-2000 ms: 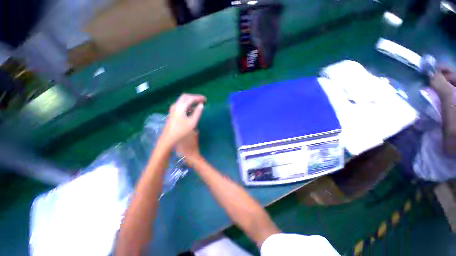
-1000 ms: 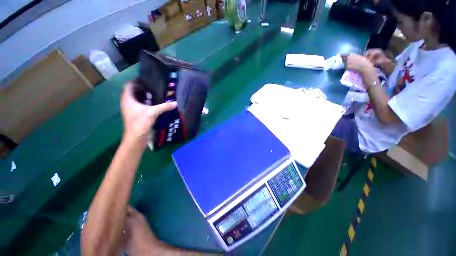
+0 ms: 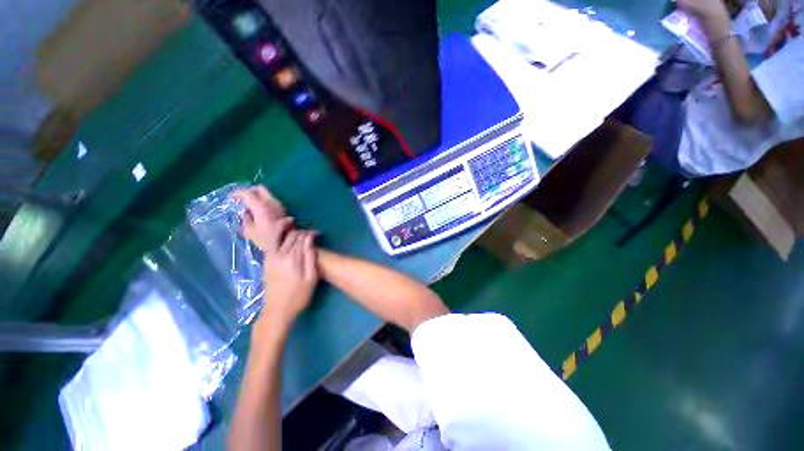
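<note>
The black product box (image 3: pixel 379 66) rests on the blue top of the weighing scale (image 3: pixel 480 84), its upper part cut off by the frame's top edge. A thin clear bag (image 3: pixel 207 255) lies crinkled on the green bench beside the whitish bag stack (image 3: pixel 141 379). My right hand (image 3: pixel 260 216) reaches in from the right with its fingers at the bag's far end; whether they pinch the film is unclear. My left hand (image 3: pixel 289 264) lies across my right hand and wrist, its fingers bent, partly hiding it. Neither hand touches the box.
A loose white pile (image 3: pixel 564 75) lies right of the scale. An open brown carton (image 3: pixel 573 198) stands below the bench edge. A seated co-worker (image 3: pixel 732 114) handles something at the upper right. Yellow-black tape (image 3: pixel 635 299) runs along the green floor. Small white scraps (image 3: pixel 138 171) lie at the left.
The box has gone from my left hand onto the scale. My left hand has come down to my right hand at the clear bag. The view has shifted.
</note>
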